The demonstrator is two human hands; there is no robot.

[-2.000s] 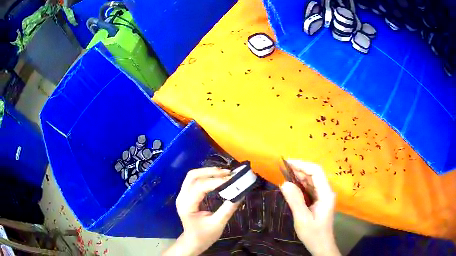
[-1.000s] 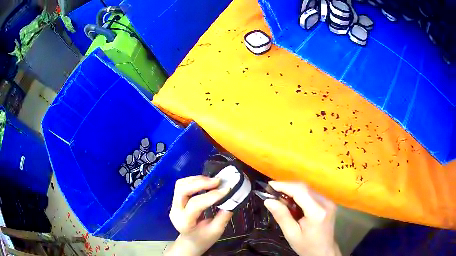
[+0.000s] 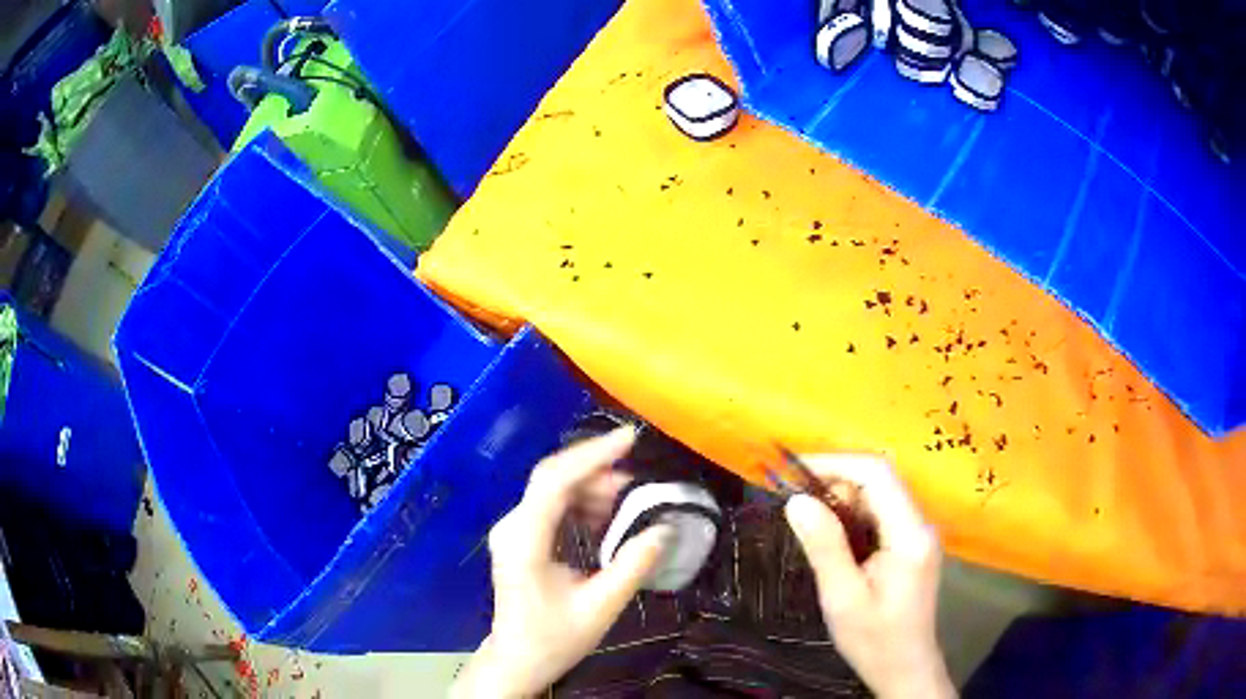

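Note:
A palm-sized padded case (image 3: 683, 546) with pale faces and black edges is in my left hand (image 3: 567, 560), above my lap. The thumb lies on its pale face and the fingers are raised and blurred. My right hand (image 3: 868, 546) is closed around small snips (image 3: 809, 481), whose thin dark tips point up and left, apart from the case. The handles are mostly hidden in the palm. A lone case (image 3: 701, 107) lies on the orange cover (image 3: 656, 341), near the upper blue bin.
The lower blue bin (image 3: 301, 328) at left holds a small pile of cases (image 3: 394, 434). The upper blue bin (image 3: 984, 178) at upper right holds more cases (image 3: 943, 48). Dark trimmings (image 3: 957, 355) are scattered on the orange cover. A green container (image 3: 349, 144) stands behind.
The case has turned in my left hand to show a round pale face, and its fingers have lifted. My right hand has drawn the snips away from the case to the right.

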